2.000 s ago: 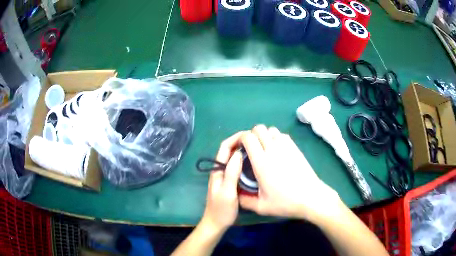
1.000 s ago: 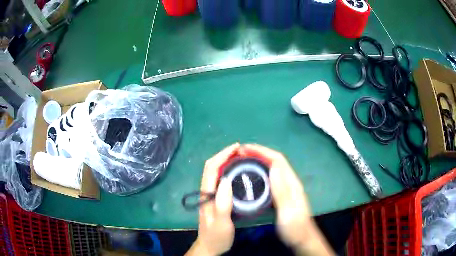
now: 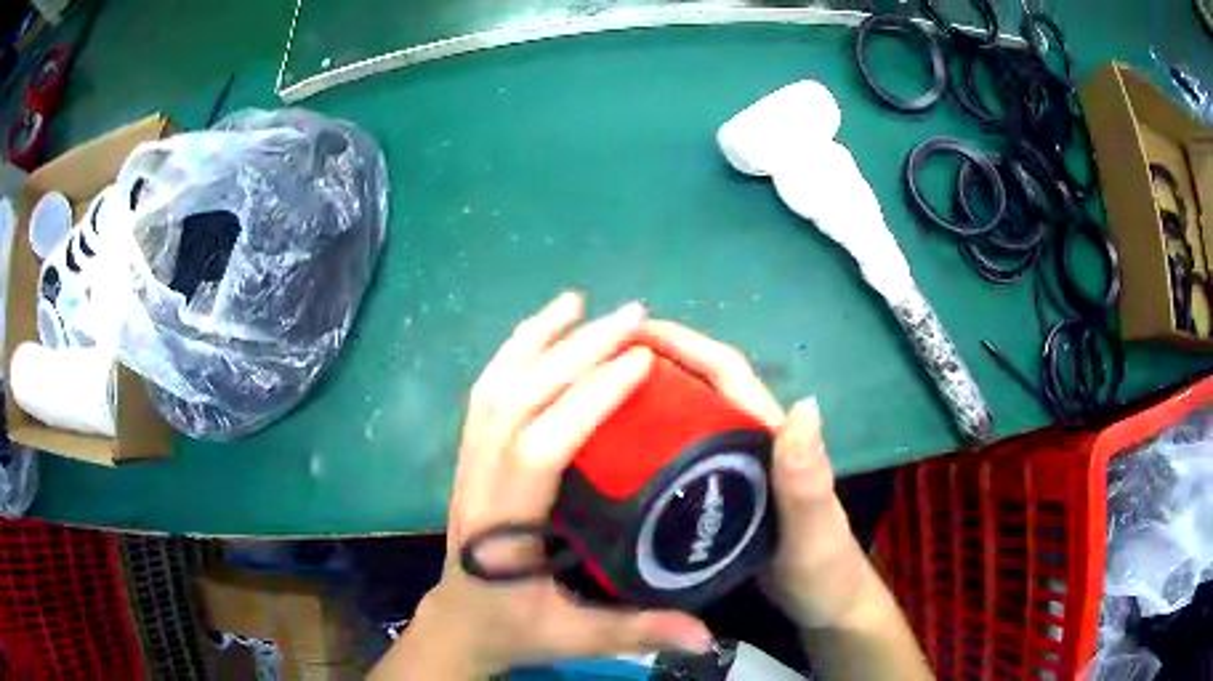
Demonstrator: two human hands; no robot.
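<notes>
A red speaker body (image 3: 661, 423) is held at the bench's front edge, tilted with one end towards me. That end has a black rim and a black end plate (image 3: 702, 522) with a silver-white border and a logo. My left hand (image 3: 522, 466) grips the speaker from the left side and below. My right hand (image 3: 798, 519) grips its right side, its fingers partly behind the body. A short black carry strap (image 3: 507, 551) sticks out on the left beside my left hand. Both hands are bare.
A padded mallet (image 3: 851, 220) lies right of centre. Black rings (image 3: 955, 188) lie on the right, beside a cardboard box (image 3: 1137, 226). A red crate (image 3: 991, 532) stands at the right edge. A clear plastic bag (image 3: 286, 266) and another cardboard box (image 3: 140, 412) are left. A pale divider (image 3: 559, 35) crosses the back.
The speaker has come closer and tilted, so its red side now shows. My left hand has spread over its left side. The view has shifted down, and the rows of speakers have left the picture.
</notes>
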